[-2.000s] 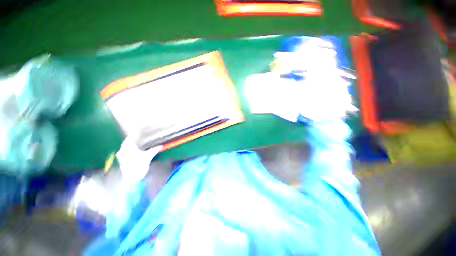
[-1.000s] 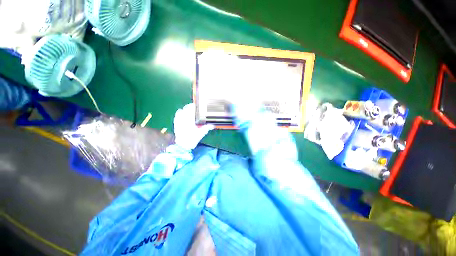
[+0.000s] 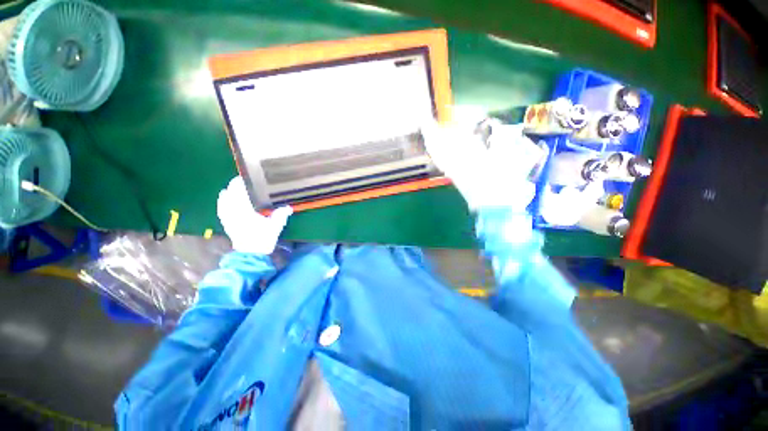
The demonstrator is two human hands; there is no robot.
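A laptop (image 3: pixel 328 118) lies underside up, silver-white under glare, with a dark vent strip and dark bars along its near edge. It lies on an orange-red tray (image 3: pixel 337 44) on the green bench. My left hand (image 3: pixel 248 216), in a white glove, grips the near left corner of laptop and tray. My right hand (image 3: pixel 484 160), also white-gloved and blurred by glare, is at the laptop's right edge. Whether it holds a cloth cannot be told, as white merges with white there.
A blue bin (image 3: pixel 568 84) holds several silver-topped bottles at the right. Beyond it a dark laptop (image 3: pixel 712 194) lies on a red tray. Two teal fans (image 3: pixel 69 55) with a cable stand at the left. A waste bin with clear plastic (image 3: pixel 139 278) is below the bench edge.
My right hand has moved from over the laptop's near part to its right edge. The laptop and tray appear tilted differently, with my left hand still at the near left corner. The camera view has turned.
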